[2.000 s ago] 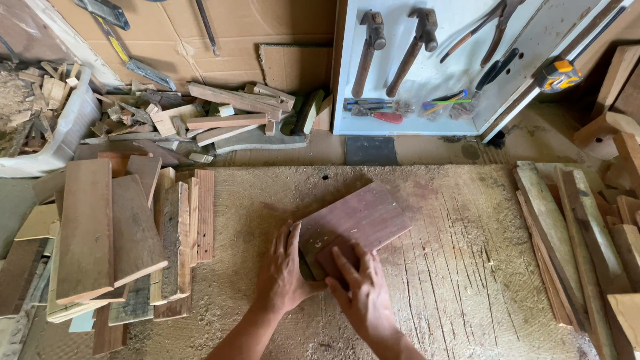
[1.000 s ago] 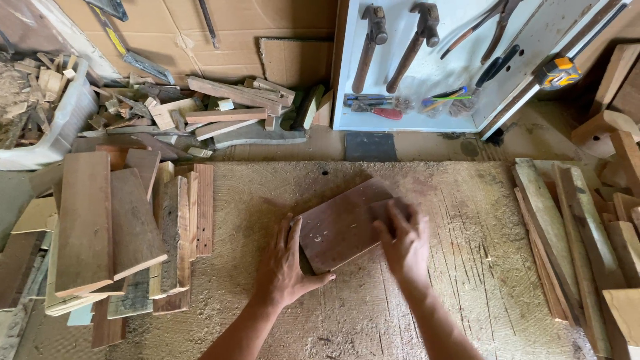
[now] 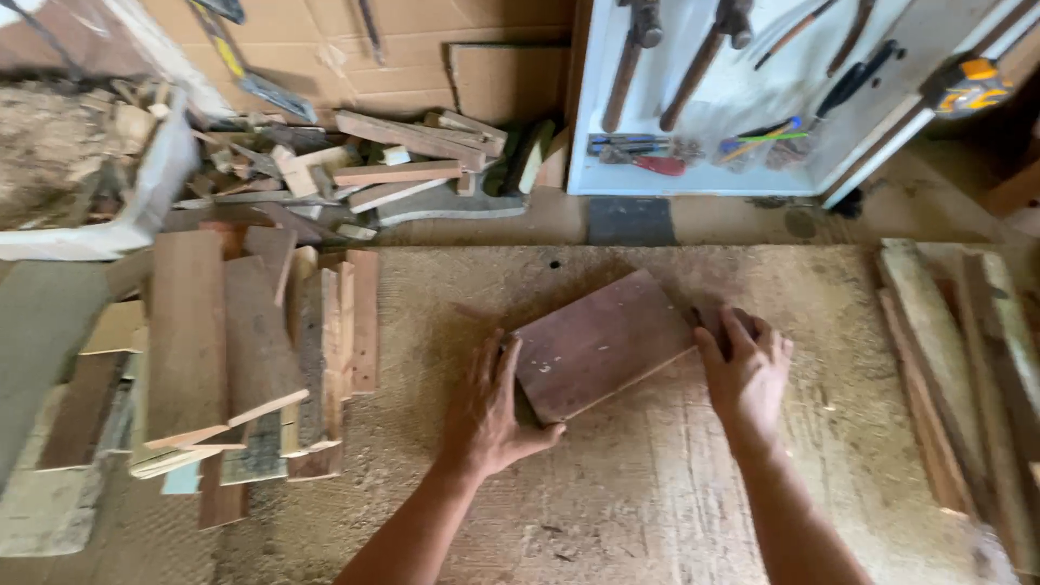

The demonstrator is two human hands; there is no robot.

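A reddish-brown wooden board (image 3: 605, 345) lies tilted across the middle of the rough wooden worktop, with a few pale specks on its face. My left hand (image 3: 496, 414) grips its left end, thumb at the lower corner and fingers along the left edge. At the board's right end, my right hand (image 3: 747, 366) holds a small dark wooden block (image 3: 719, 321) between thumb and fingers, close against the board's end. The fingers partly cover the block, so whether it touches the board cannot be told.
Stacked wood offcuts (image 3: 187, 333) stand at the left, long wooden strips (image 3: 934, 357) at the right. Behind are a scrap pile (image 3: 414, 154), a white tub (image 3: 154, 195) of scraps and a pale blue tool cabinet (image 3: 699, 183) holding hammers (image 3: 703, 65). A tape measure (image 3: 971, 85) sits on its edge.
My right hand has moved from the board's lower face to its right end, taking the small block along. My left hand stays at the board's left end.
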